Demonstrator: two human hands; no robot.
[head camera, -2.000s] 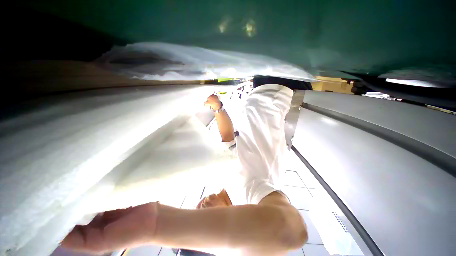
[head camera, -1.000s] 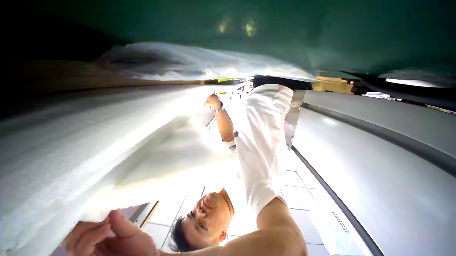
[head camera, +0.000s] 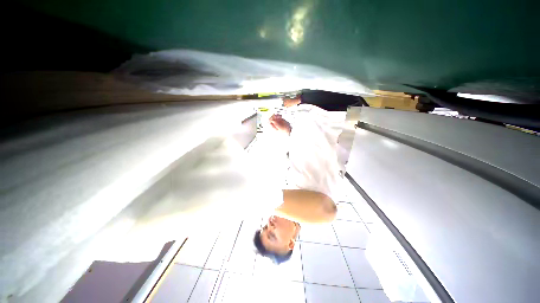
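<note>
Neither of my hands can be made out. Nearest in view is a dark green surface (head camera: 367, 41) across the top, with bright light spots on it. A crinkled, glossy clear plastic bag or film (head camera: 195, 68) lies along its edge at upper left and centre. No tool or small part can be made out.
A person in a white top (head camera: 320, 142) appears upside down at the centre, a hand (head camera: 280, 123) above the head. Large pale curved surfaces stand at left and right (head camera: 426, 195). A tiled floor (head camera: 322, 260) and a greyish panel (head camera: 112, 281) show below.
The person's large forearm and hand have left the lower left foreground. The person's head and upper arm now appear smaller and farther off, and more floor and the greyish panel show.
</note>
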